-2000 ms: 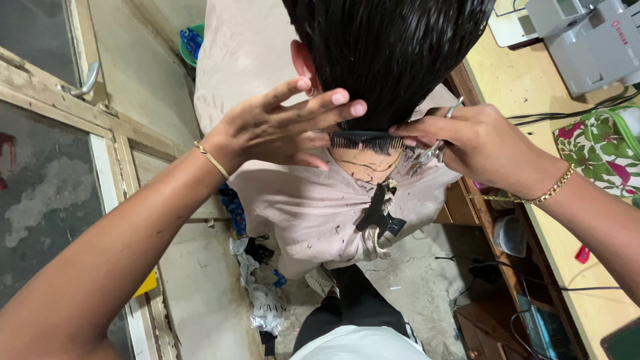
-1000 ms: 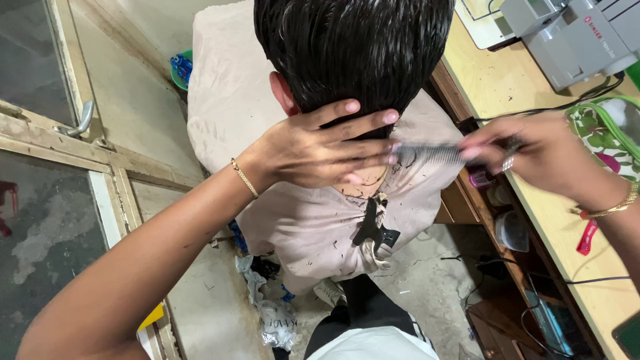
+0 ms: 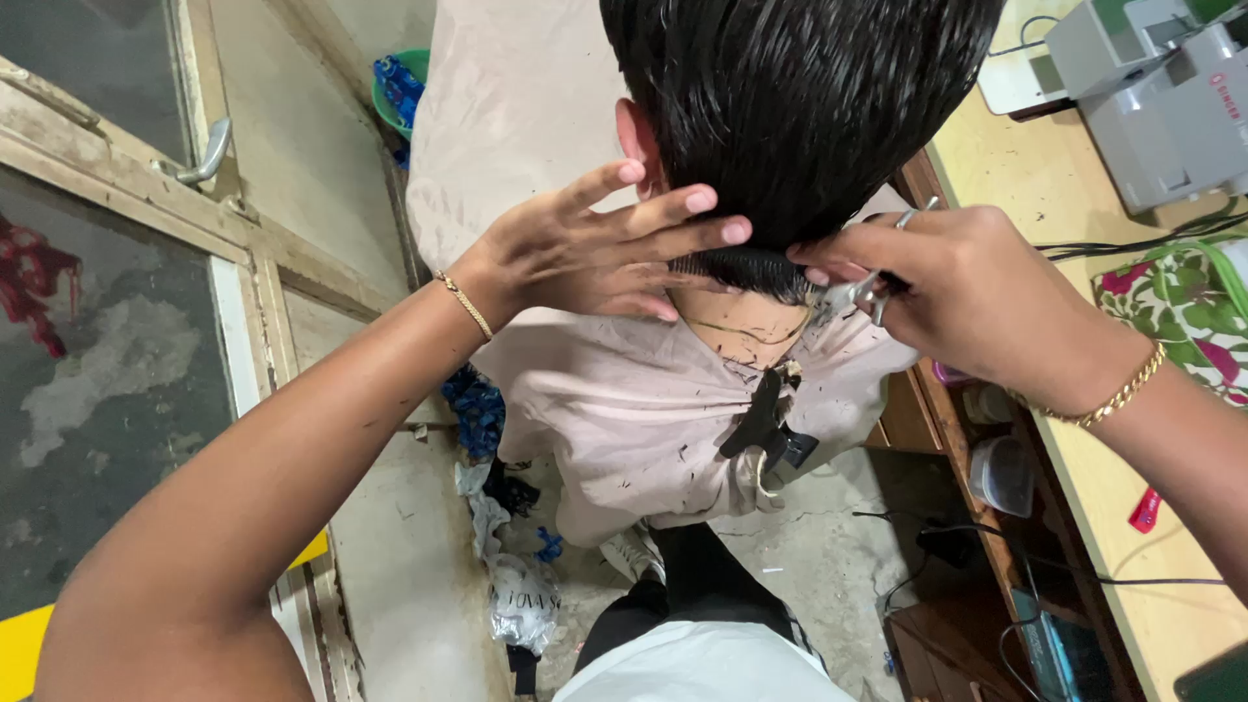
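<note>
A seated person's wet black hair (image 3: 799, 107) fills the top centre, over a pale cape (image 3: 624, 409) gathered at the nape by a black hair clip (image 3: 765, 424). My left hand (image 3: 604, 244), fingers spread, lies beside the ear and against the lower hair, holding nothing visible. My right hand (image 3: 936, 283) is at the right of the nape, with metal scissors (image 3: 863, 290) held in it and a finger ring near the top. A black comb lies across the hair at the nape, mostly hidden; its right end reaches my right fingertips. Cut hairs dot the neck and cape.
On the right, a wooden table (image 3: 1092, 487) bears a grey sewing machine (image 3: 1160, 107), a floral fabric bag (image 3: 1180, 302), cables and a red object (image 3: 1146, 510). A window frame with a metal handle (image 3: 205, 156) stands left. Plastic bags (image 3: 524, 600) lie on the floor.
My right hand has moved left with the comb, back to the nape. My left hand's fingers, flat over the lower hair a second ago, are now lifted and spread.
</note>
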